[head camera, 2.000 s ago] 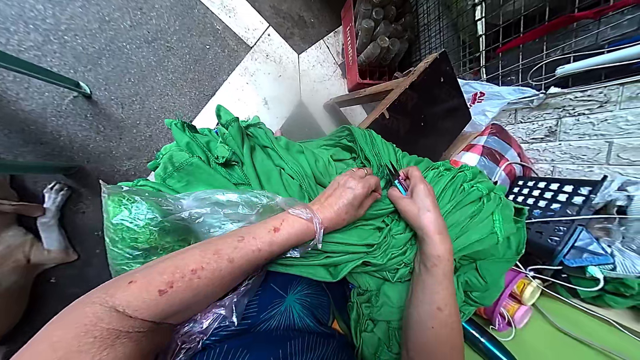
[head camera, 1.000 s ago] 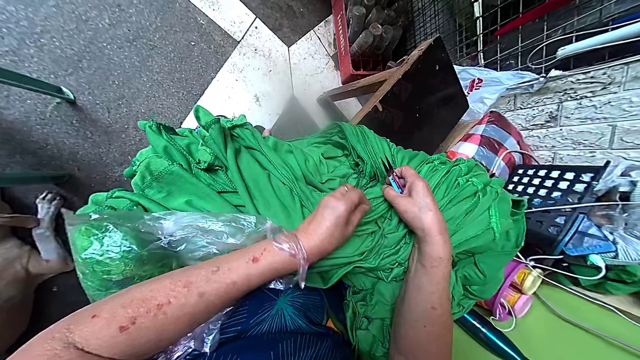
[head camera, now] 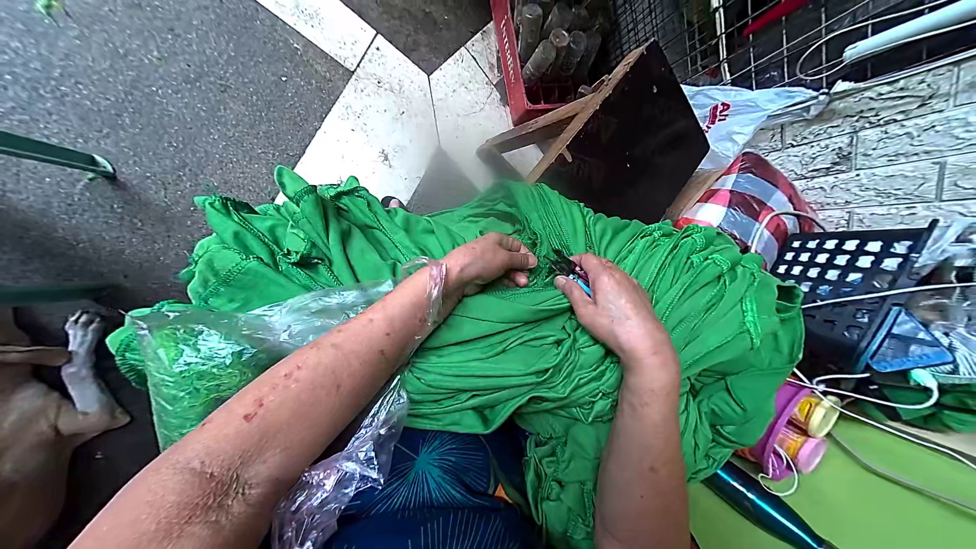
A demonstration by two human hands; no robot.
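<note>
A large bunched pile of green sewn fabric (head camera: 496, 381) lies across my lap. My left hand (head camera: 492, 263) has its fingertips together low over the folds; whether a thread or a bit of cloth is between them is too small to tell. Just right of it, my right hand (head camera: 614, 305) holds small thread snips (head camera: 572, 274) with dark blades and a blue part, their tips pointing at the fabric near my left fingers. From my left wrist hangs a clear plastic bag (head camera: 221, 351) with green thread scraps inside.
Beyond the fabric stand a dark wooden board (head camera: 633, 137) with a frame and a red crate (head camera: 518, 84) of glass bottles. At right are a black plastic basket (head camera: 846, 267), white cables, thread spools (head camera: 808, 435) and a green surface (head camera: 862, 488). A dog (head camera: 46, 412) lies at far left.
My left hand has moved from lower on the fabric back up beside the snips. The snips have stayed in my right hand.
</note>
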